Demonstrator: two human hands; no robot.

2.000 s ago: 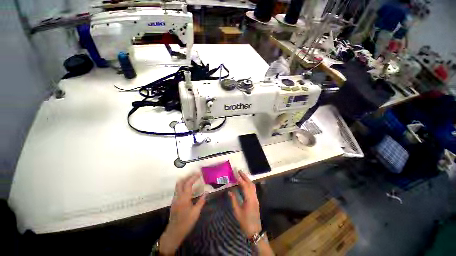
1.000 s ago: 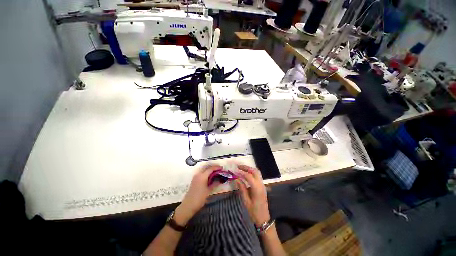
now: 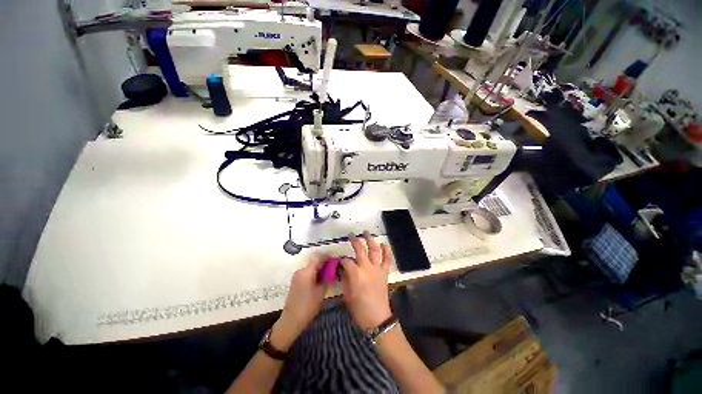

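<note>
A small pink packet is held at the front edge of the white table, above my striped lap. My left hand grips the packet from the left side. My right hand is against the packet's right side, its back turned up and its fingers pointing to the machine; its fingertips at the packet are partly hidden, so I cannot tell if it grips it. A black smartphone lies flat just right of my right hand.
A white brother sewing machine stands behind my hands, with tangled black straps behind its left end. A pale ring lies at its right. A JUKI machine and blue-black spool stand further back. A wooden bench is at lower right.
The packet went from lying flat on the table edge to being held between my hands, and now looks bunched smaller. My right hand has turned over toward the left.
</note>
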